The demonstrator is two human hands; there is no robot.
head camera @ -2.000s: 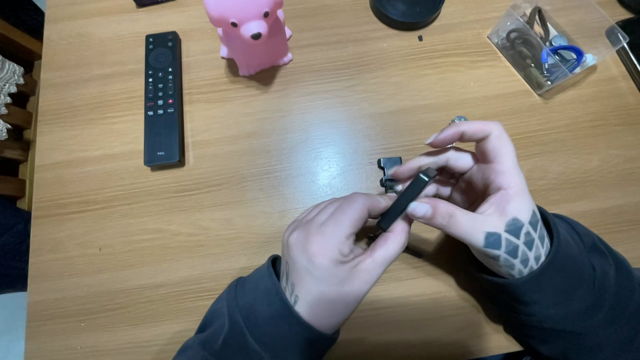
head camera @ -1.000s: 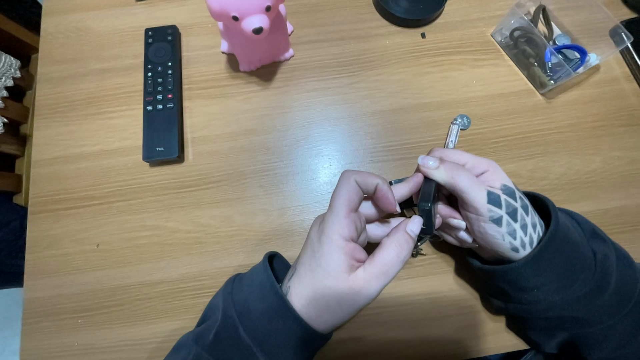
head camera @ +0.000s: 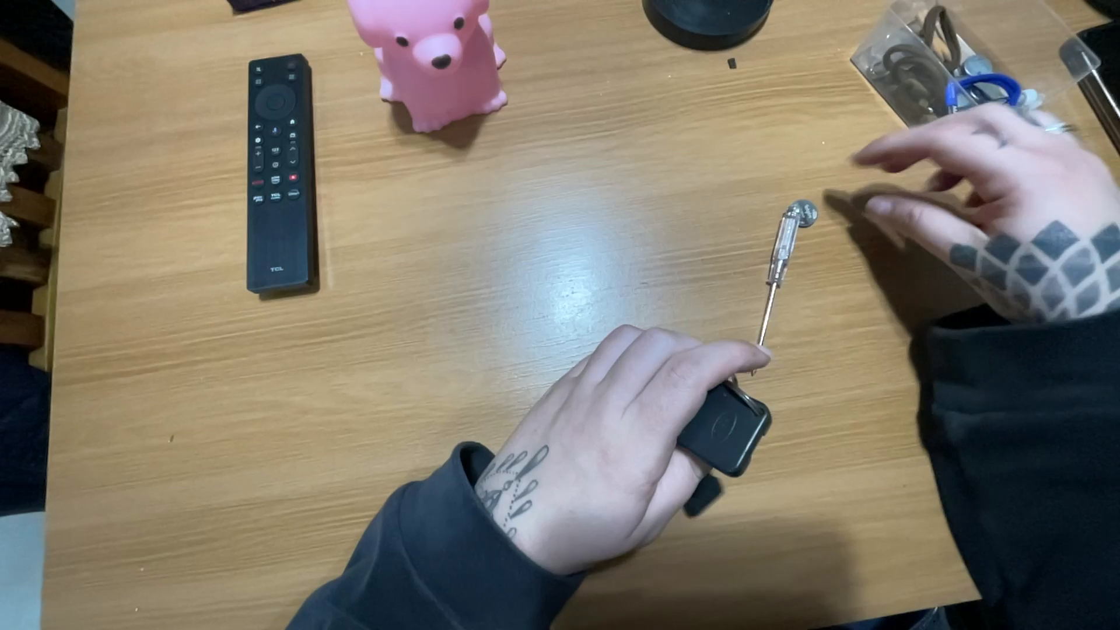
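Observation:
My left hand holds a small black plastic fob with a metal ring at its top corner. Another small black piece shows just below that hand; whether it is joined to the fob cannot be seen. A small screwdriver with a clear handle lies on the table beyond my left fingertips, its shaft pointing toward them. By the top of its handle sits a round silver coin cell. My right hand, slightly blurred, has its fingers apart near the clear box, holding nothing that shows.
A clear plastic box with cables and a blue loop stands at the upper right. A black remote control lies at left, a pink animal figure behind. A round black base and a tiny black piece are at the back.
My right hand has let go of the black fob and moved right, toward the clear box. My left hand has turned palm down with the fob in it. More of the screwdriver shows.

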